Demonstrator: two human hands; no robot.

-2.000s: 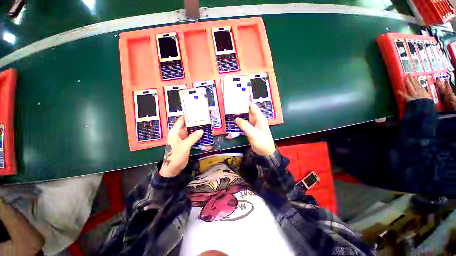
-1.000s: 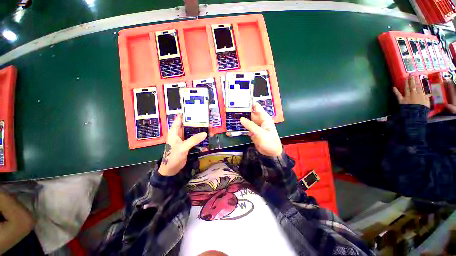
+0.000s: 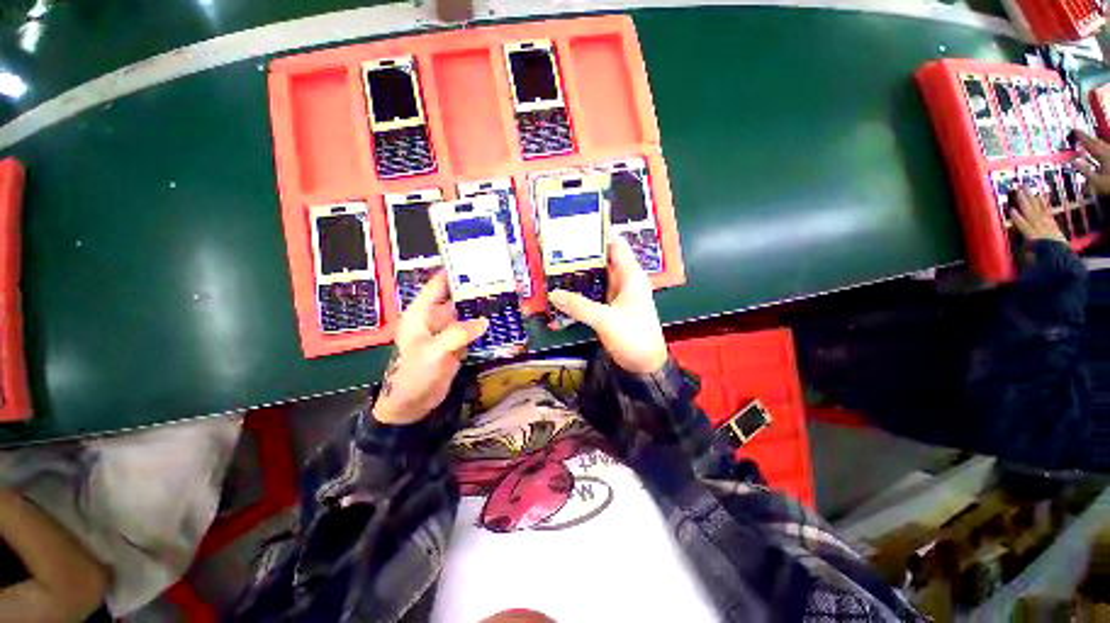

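My left hand (image 3: 422,344) holds a keypad phone (image 3: 482,267) with a lit white screen and a blue band, its thumb on the dark keypad. My right hand (image 3: 623,309) holds a second keypad phone (image 3: 573,231), its screen also white with blue parts, its thumb at the keypad. Both phones are over the front row of an orange-red tray (image 3: 465,123). Two dark-screened phones lie in the tray's back row, and several lie in the front row, partly hidden by the held phones and my hands.
A neighbouring red tray (image 3: 957,158) with several phones is at the right, with another person's hands (image 3: 1037,217) at it. Another red tray (image 3: 12,292) is cut off at the left edge. A red tray (image 3: 779,402) with one phone sits below the bench edge.
The blue blocks on both lit screens have changed to a blue band with a small mark below. The phone in my left hand is tilted more. The neighbour's hands have moved on their tray.
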